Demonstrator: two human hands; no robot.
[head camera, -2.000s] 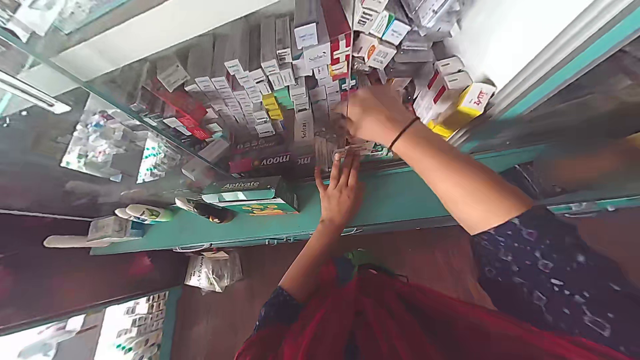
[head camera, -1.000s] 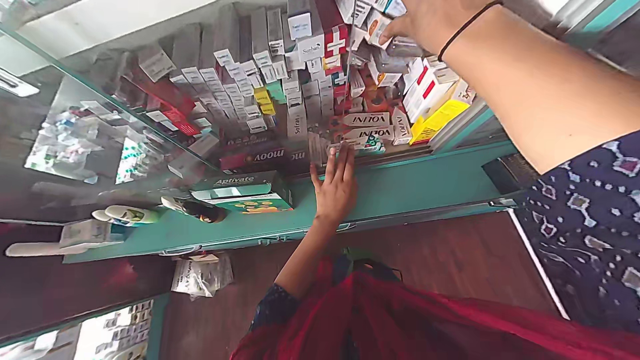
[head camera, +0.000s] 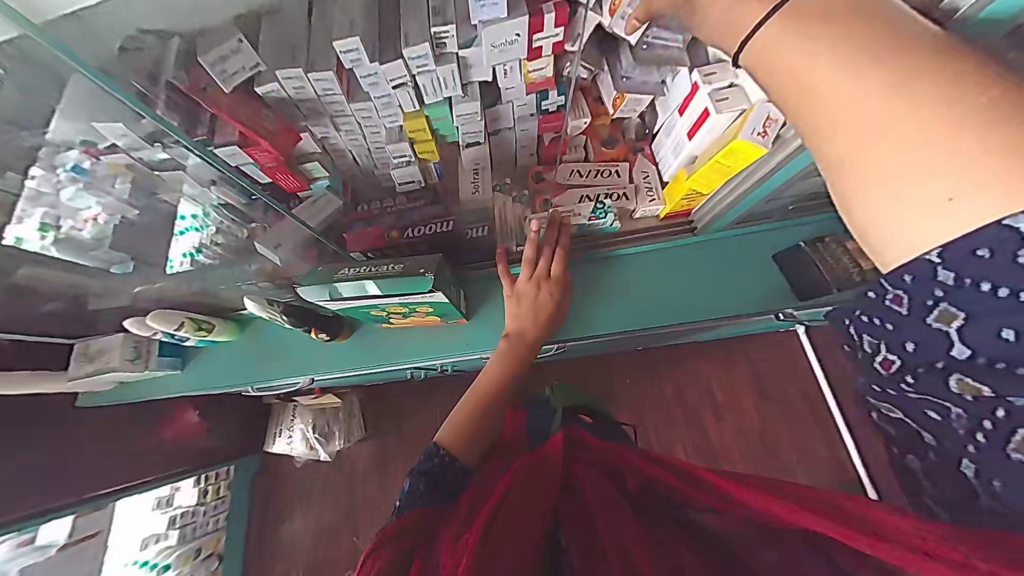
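Small medicine boxes stand in stacks on a shelf behind sliding glass. My left hand (head camera: 538, 292) rests with fingers apart at the cabinet's lower edge, its fingertips at the glass below the Volini boxes (head camera: 594, 174). At the top right, my right hand (head camera: 668, 14) reaches among loose cartons, its fingertips at a small white and orange box (head camera: 622, 18); whether it grips the box is not clear, as the frame cuts the hand off. Below that forearm lie a yellow carton (head camera: 708, 176) and white cartons with a red stripe (head camera: 694, 120). A dark Moov box (head camera: 408, 233) lies left of my left hand.
The teal ledge (head camera: 640, 280) holds a green Aptivate carton (head camera: 392, 308), a dark bottle (head camera: 300, 316), pale bottles (head camera: 192, 326) and, at right, a dark box (head camera: 824, 264). A plastic bag (head camera: 314, 428) is below the ledge. The glass pane's edge (head camera: 574, 80) stands between the box stacks.
My right hand has moved from close beside my left hand up and right to the loose cartons, uncovering the Volini boxes. My left hand has stayed at the cabinet's lower edge.
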